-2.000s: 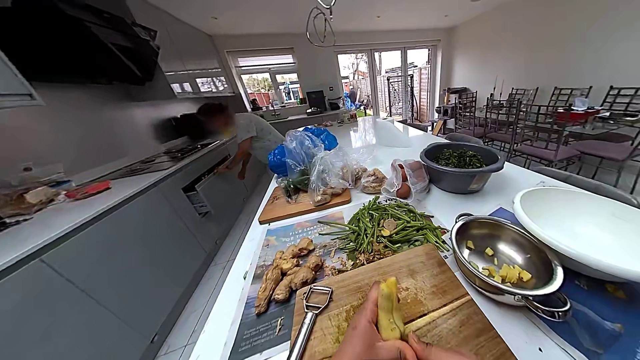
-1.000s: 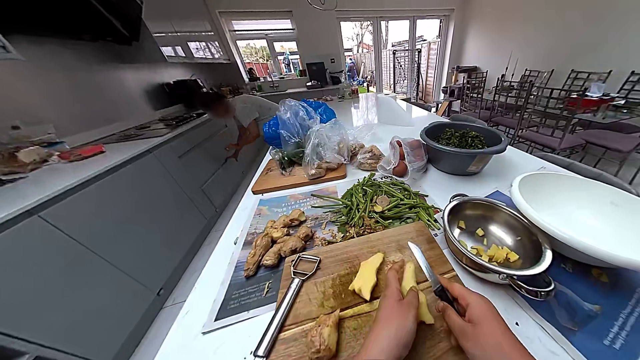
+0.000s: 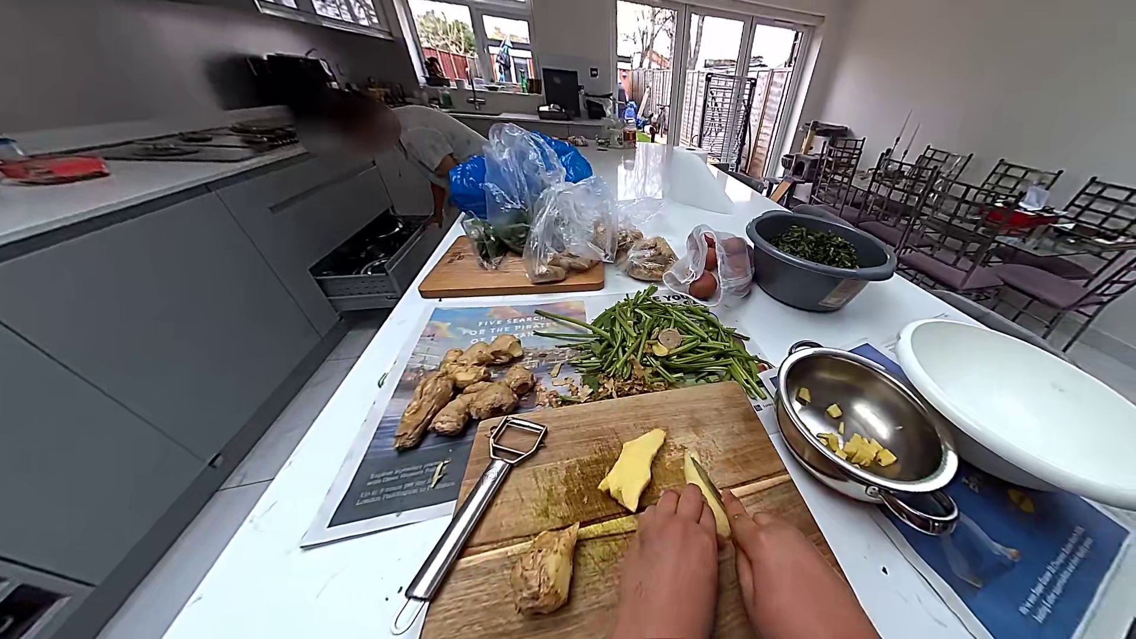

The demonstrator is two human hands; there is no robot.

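Observation:
On the wooden chopping board (image 3: pixel 701 417), my left hand (image 3: pixel 670 555) holds a peeled piece of ginger (image 3: pixel 707 493) down with its fingertips. Against that piece's right side is my right hand (image 3: pixel 781 559), shut on a knife whose blade shows narrowly at the ginger and whose handle is hidden by my fingers. Left of my hands lie another peeled ginger piece (image 3: pixel 633 469) and a partly peeled knob of ginger (image 3: pixel 543 570). A metal peeler (image 3: pixel 475 519) rests across the board's left edge. Yellow ginger chunks (image 3: pixel 859 450) sit in a steel bowl (image 3: pixel 792 399) to the right.
Unpeeled ginger (image 3: pixel 470 390) lies on newspaper (image 3: pixel 382 497), beside green stems (image 3: pixel 666 346). Behind are a second board (image 3: pixel 461 275) with plastic bags (image 3: pixel 568 222), and a grey basin (image 3: pixel 821 288) of greens. A white bowl (image 3: pixel 1012 399) stands right. A person (image 3: pixel 435 133) bends by an open drawer (image 3: pixel 368 284).
My left hand has pressed the ginger piece onto the board, and the knife, raised beside it a second ago, is now down against it. The drawer by the other person now shows open.

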